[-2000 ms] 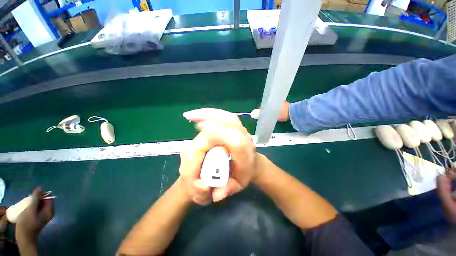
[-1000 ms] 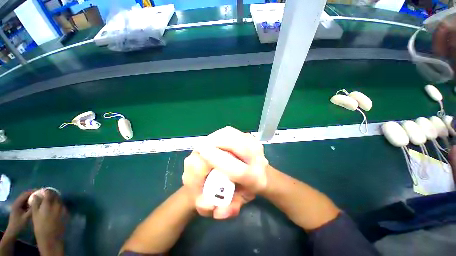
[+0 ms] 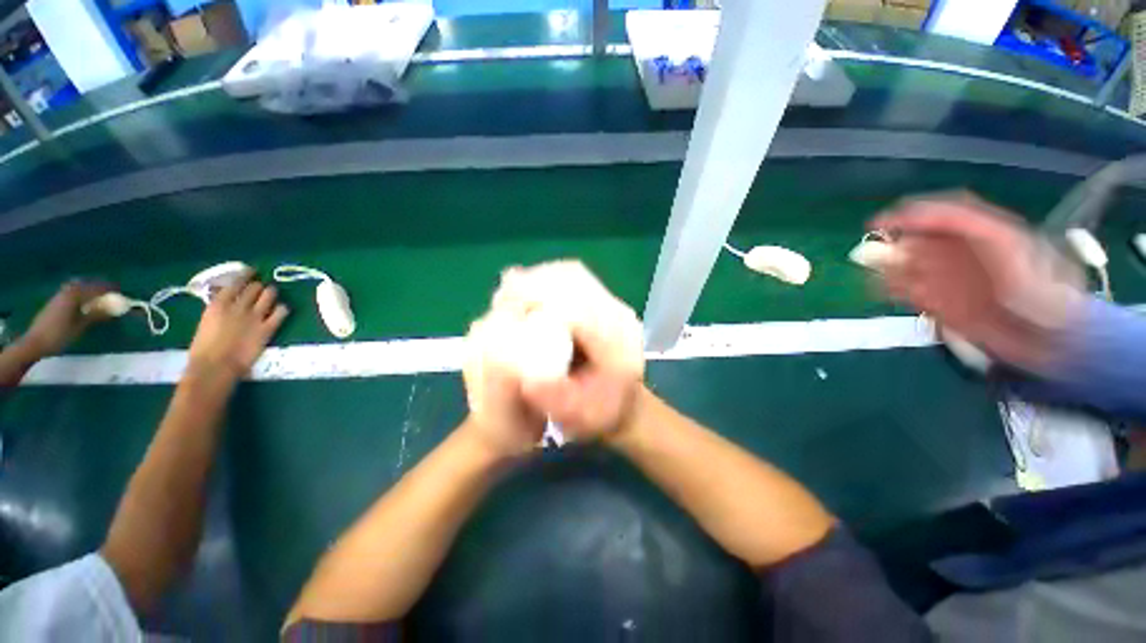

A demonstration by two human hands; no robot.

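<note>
My left hand (image 3: 500, 392) and my right hand (image 3: 601, 337) are clasped together in the middle, above the dark green surface near the belt's edge strip. They close around an oval unit (image 3: 553, 435). Only a small white part with a dark spot shows below my fingers; the rest is hidden and the hands are somewhat blurred.
A white unit (image 3: 336, 308) with a cord loop lies on the belt left; another (image 3: 778, 264) lies right of the post (image 3: 723, 163). One person's hands (image 3: 233, 329) touch units at left. A blurred hand (image 3: 993, 283) reaches in at right, partly covering units. Trays stand behind.
My clasped hands have moved up and the unit's end face is now mostly hidden. The left worker's hands have moved onto the belt. A hand has come in at right, and a unit shows beside the post.
</note>
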